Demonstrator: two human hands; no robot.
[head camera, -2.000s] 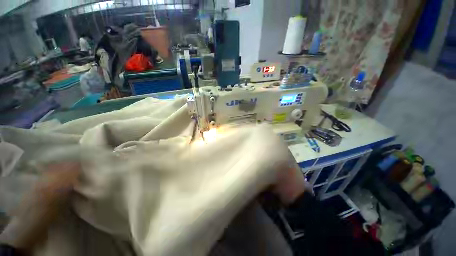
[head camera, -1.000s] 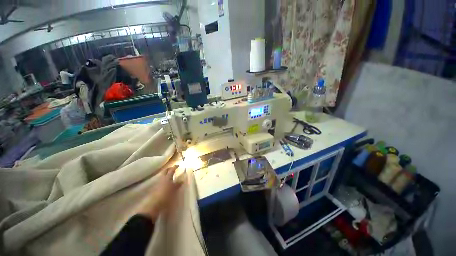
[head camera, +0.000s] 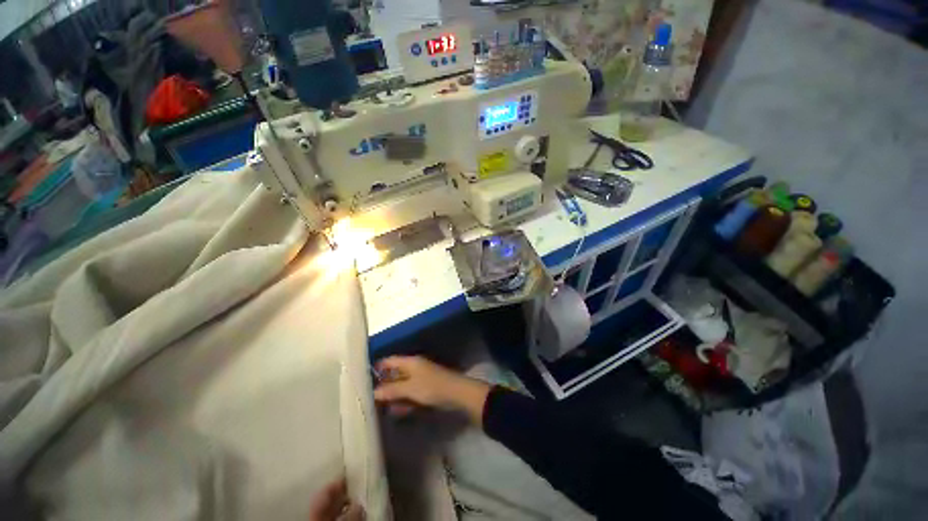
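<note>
The cream cloth drapes over the left of the table and down towards me, its top under the sewing machine's lit needle area. Its folded right edge runs down from the needle. My right hand is beside this edge below the table front, fingertips closed on it; a small dark bluish spot shows at the fingertips, unclear. My left hand is at the bottom of the picture, mostly cut off, its fingers at the same edge lower down; its grip is hard to see.
A shiny metal tray sits at the table's front edge, with a white roll below it. Black scissors, blue snips and a blue-capped bottle are at the right. A dark crate holds thread cones.
The view has tilted down and closer. My left hand has left the needle area and moved down the cloth. My right hand has come into view at the cloth's edge.
</note>
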